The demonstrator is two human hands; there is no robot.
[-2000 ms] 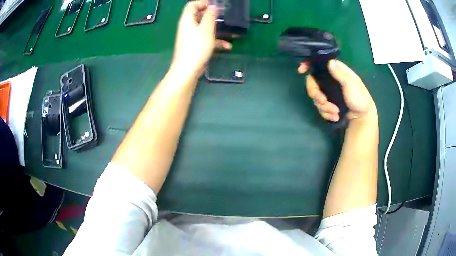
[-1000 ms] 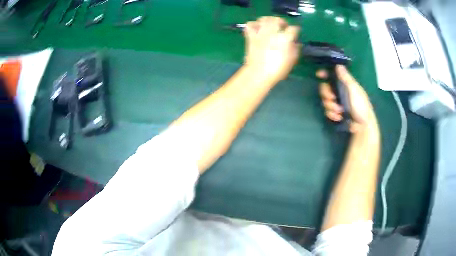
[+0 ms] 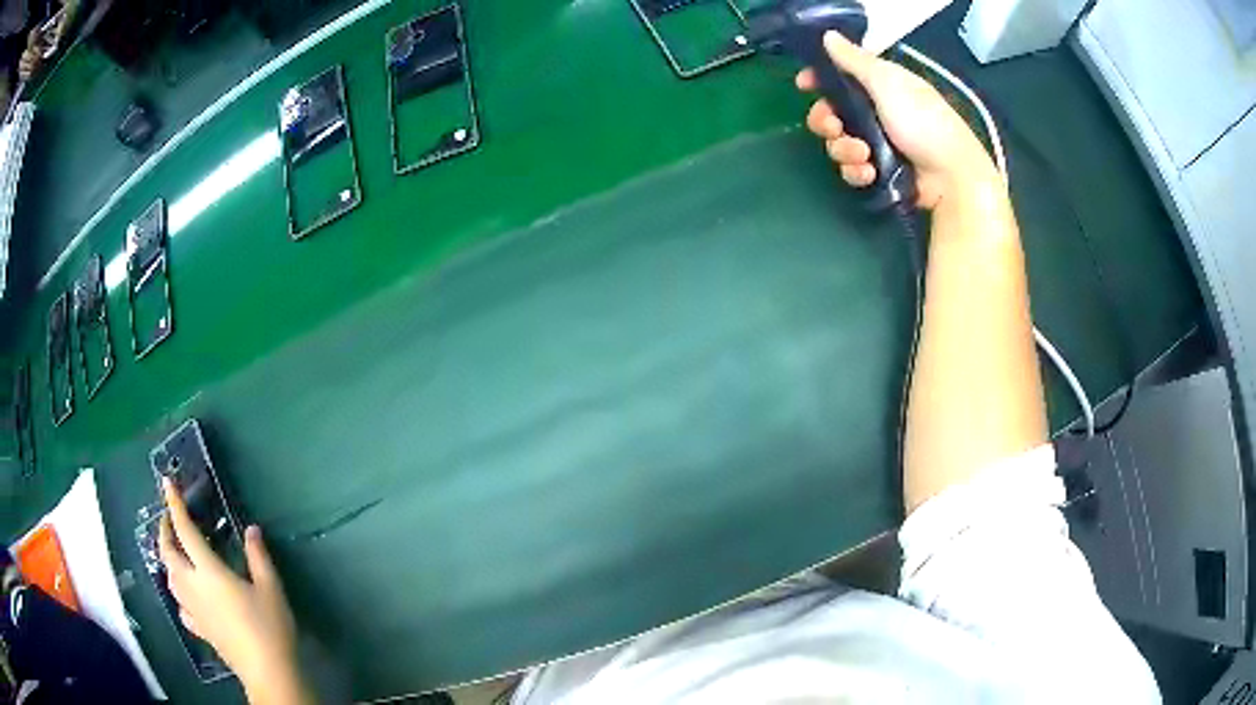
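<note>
My right hand (image 3: 920,127) is shut on the black handheld scanner (image 3: 862,117) at the upper right. The scanner's head points left, beside a phone frame (image 3: 711,66) on the shiny belt; its black cable hangs from the grip. My left hand (image 3: 232,599) is at the lower left on a set-aside phone frame (image 3: 190,450), thumb at its right side and fingers over its left part. Another set-aside frame (image 3: 149,528) shows beside and partly under it. The hand hides the lower parts of both.
Several more phone frames lie on the shiny green belt, including one at top centre (image 3: 434,90) and one left of it (image 3: 321,154). A white cable (image 3: 981,113) runs down the right. An orange tray (image 3: 48,565) and white sheet (image 3: 103,551) are at the far left.
The view has turned left. My left hand has moved from the belt to the set-aside frames at the lower left. My right hand still holds the scanner.
</note>
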